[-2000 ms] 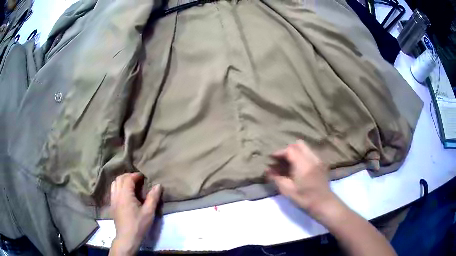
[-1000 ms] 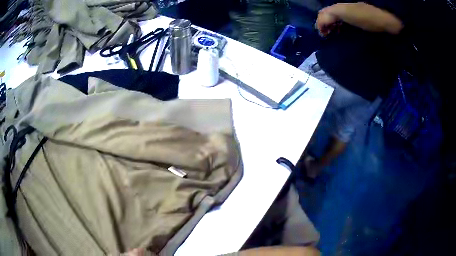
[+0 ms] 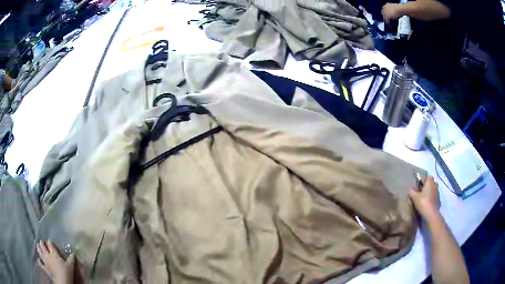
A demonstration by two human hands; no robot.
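Observation:
A grey-beige jacket (image 3: 252, 113) lies open with its tan lining (image 3: 216, 194) up, a black hanger (image 3: 171, 113) inside the collar. My right hand (image 3: 425, 198) is closed at the jacket's front edge on the right; a small dark and shiny tip shows at its fingers, perhaps snips. My left hand (image 3: 55, 262), partly cut off by the bottom edge, lies on the opposite front panel beside a round metal button (image 3: 67, 249). Whether it grips cloth is unclear. A small white label (image 3: 360, 222) shows on the lining.
More jackets are piled at the back (image 3: 310, 28) and left (image 3: 19, 222). Dark cloth (image 3: 343, 119) lies beneath. Loose black hangers (image 3: 354, 72), a metal flask (image 3: 398, 94), white thread cone (image 3: 416, 128) and pale green-edged box (image 3: 457, 161) stand right. Another person's arm (image 3: 418, 10) shows at upper right.
The view swung right, then back and up, now showing the whole jacket and its hanger. My hands have moved from the bottom hem to the two front sides.

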